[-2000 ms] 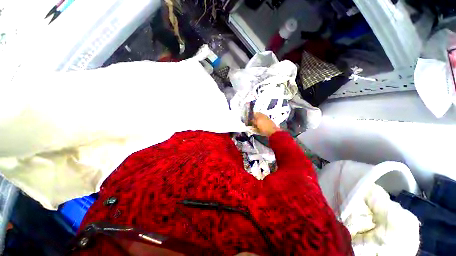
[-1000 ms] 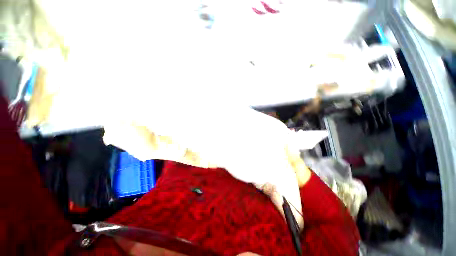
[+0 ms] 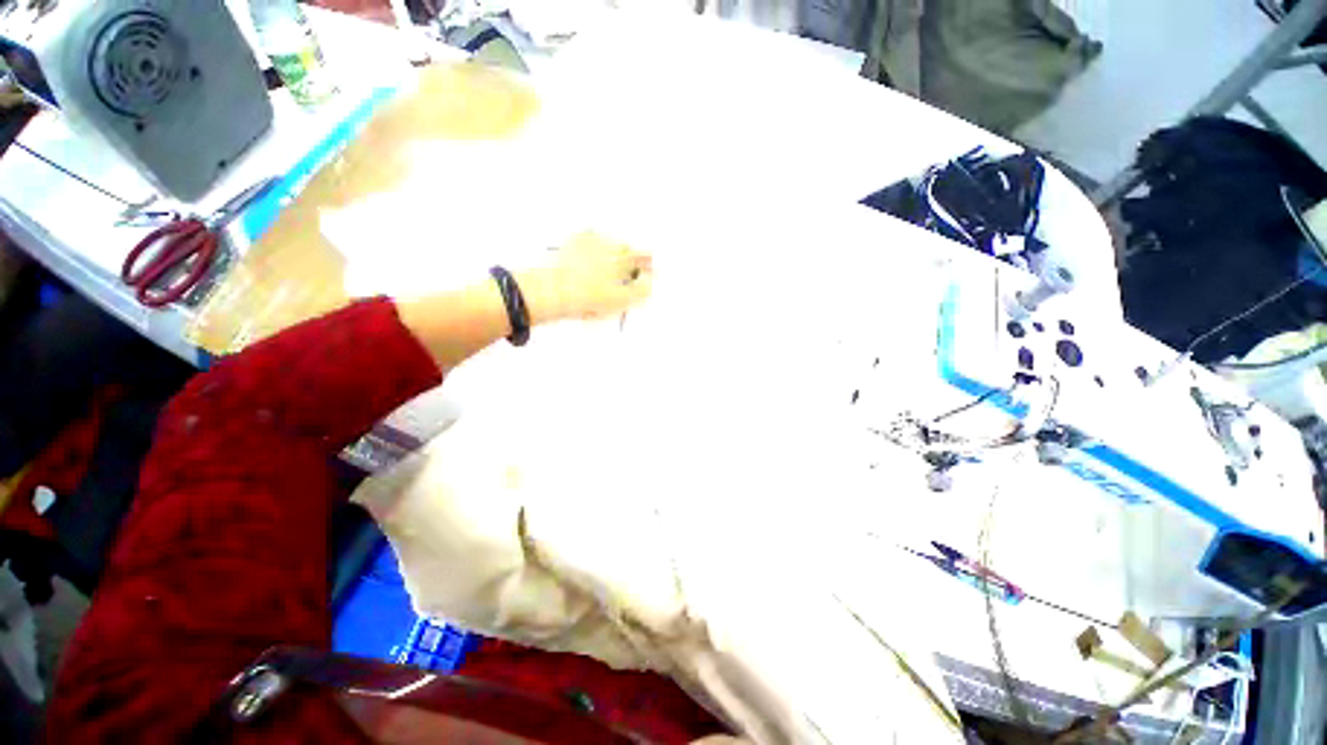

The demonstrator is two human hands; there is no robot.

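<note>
The cream garment piece (image 3: 582,539) lies across the white table and hangs over its front edge onto my lap. Much of it is washed out against the table. My left hand (image 3: 604,277), with a dark band on the wrist, rests on the pale cloth at the middle of the table. The glare hides its fingertips, so I cannot tell whether they grip the cloth. My right hand is not in view. The white sewing machine (image 3: 1150,495) with a blue stripe stands at the right.
Dark-red-handled shears (image 3: 172,262) lie at the left by brown tape (image 3: 277,277). A grey machine part (image 3: 160,88) stands at the far left. Small snips (image 3: 978,572) lie near the machine head. Black-and-white strips (image 3: 990,197) lie at the back right. A blue object (image 3: 386,611) is below the table edge.
The view has swung from the plastic bag and lap to the table and machine. My left forearm and hand now reach over the table. The hand seen by the bag earlier is out of view.
</note>
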